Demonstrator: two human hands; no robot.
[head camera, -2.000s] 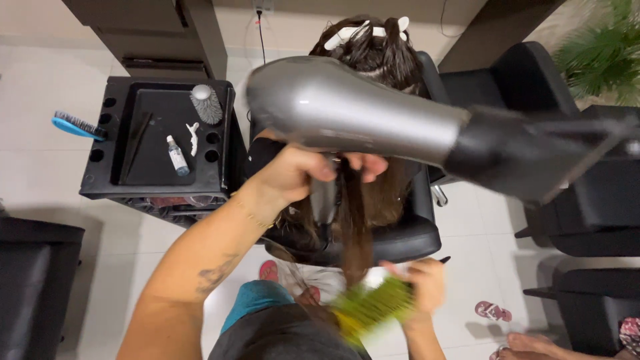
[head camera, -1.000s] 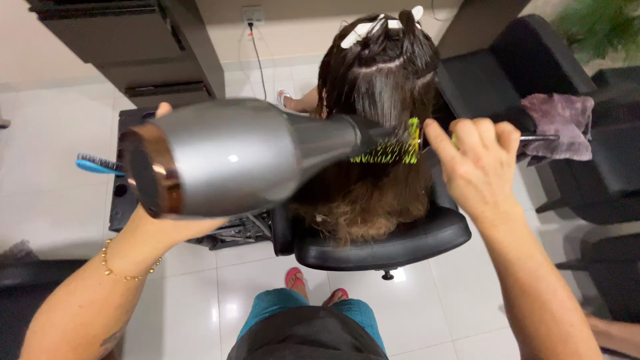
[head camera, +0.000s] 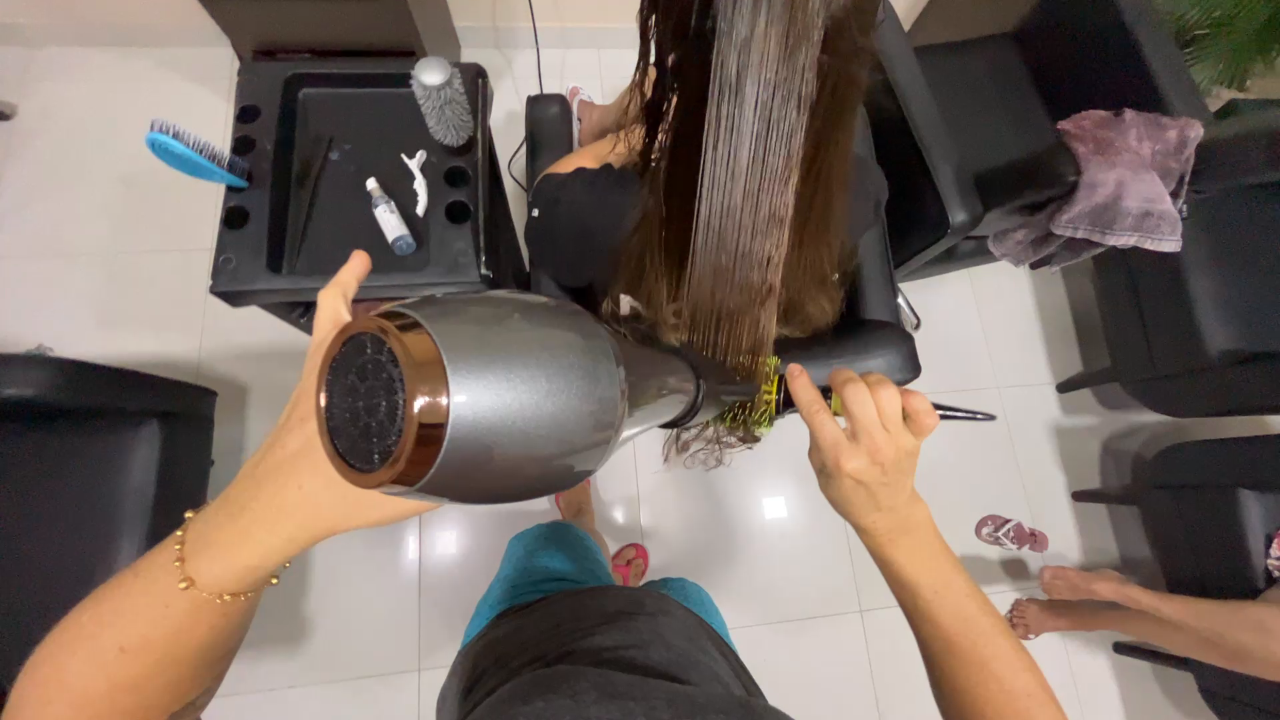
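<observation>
My left hand (head camera: 325, 430) is around a silver hair dryer (head camera: 530, 395) with a copper-coloured ring at its rear; the body hides most of the fingers. Its dark nozzle points right, at the lower lengths of a seated person's long brown hair (head camera: 745, 190). My right hand (head camera: 868, 440) grips the handle of a round hairbrush (head camera: 765, 405) with yellow-green bristles, whose black tail sticks out to the right. The brush sits in the hair close to the ends, beside the nozzle, and the strand above it is drawn out straight.
A black trolley tray (head camera: 345, 270) at left holds a grey round brush (head camera: 442, 105), a small bottle (head camera: 390, 218) and a white hair clip (head camera: 416, 183). A blue brush (head camera: 195, 157) juts from its side. At right, a towel (head camera: 1125, 185) lies on a black chair; another person's feet (head camera: 1060, 600) show.
The yellow-green brush has moved down the hair from near the head to close to the ends, with the dryer nozzle beside it. The view has shifted.
</observation>
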